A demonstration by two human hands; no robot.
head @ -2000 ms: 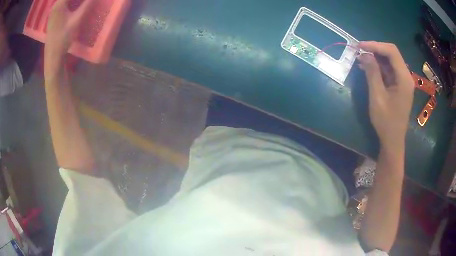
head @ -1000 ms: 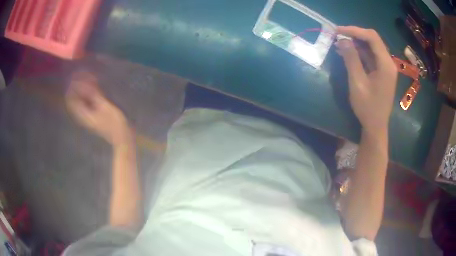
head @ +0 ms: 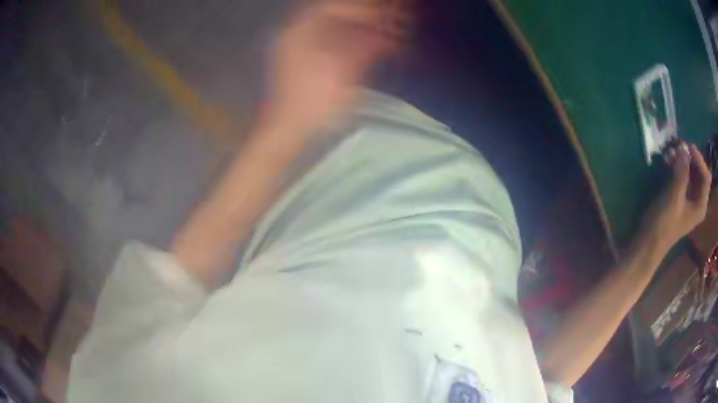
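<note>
The pale rectangular plastic housing [head: 648,136] lies over the green bench at the upper right, with a small green patch in its frame. My right hand [head: 683,187] is at its near end, thumb and finger pinched on a small, unclear light part there. The fingertips cover where this part meets the housing. My left hand [head: 334,51] is strongly blurred, in the air at top centre, above my lap and away from the bench. Its fingers are smeared, and whether it holds anything cannot be told.
The green bench top [head: 598,86] has its edge curving down the right side. A cardboard box [head: 665,295] with white parts is at the lower right, with blurred shiny copper-coloured pieces beside it. The grey floor [head: 149,149] with a yellow line is at left.
The view has swung, so the bench and housing now sit far right and the pink tray is out of view. My left hand left the tray and rose across in front of my body.
</note>
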